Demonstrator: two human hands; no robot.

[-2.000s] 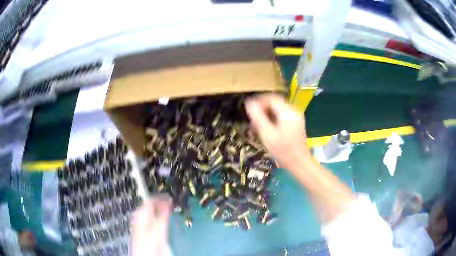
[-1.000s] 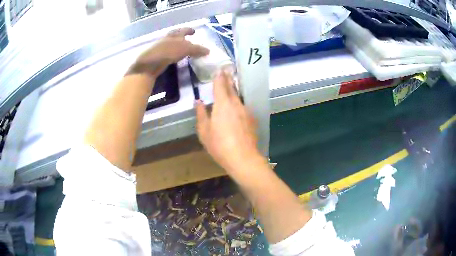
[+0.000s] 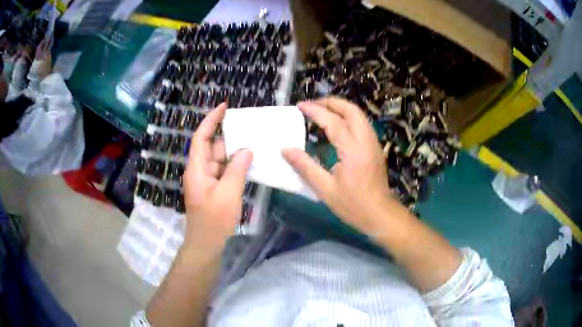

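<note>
A small blank white paper slip (image 3: 265,137) is held up between my two hands. My left hand (image 3: 217,163) grips its left side with thumb and fingers. My right hand (image 3: 348,156) grips its right side the same way. Behind the slip lies a white blister tray (image 3: 156,233) with rows of dark clamped units (image 3: 233,75). Its near left pockets show plain white. The slip and my hands hide part of the tray.
An open cardboard box (image 3: 456,41) at the upper right spills binder clips (image 3: 408,118) onto the green bench (image 3: 459,204). A bottle on a wipe (image 3: 515,191) and a crumpled wipe (image 3: 558,248) lie at right. Clear plastic packaging (image 3: 143,67) lies left of the tray. A person's white sleeve (image 3: 48,121) is at far left.
My hands have come down from the white shelf and now hold a white slip above the bench. The view has turned down and left, bringing the loaded tray into sight.
</note>
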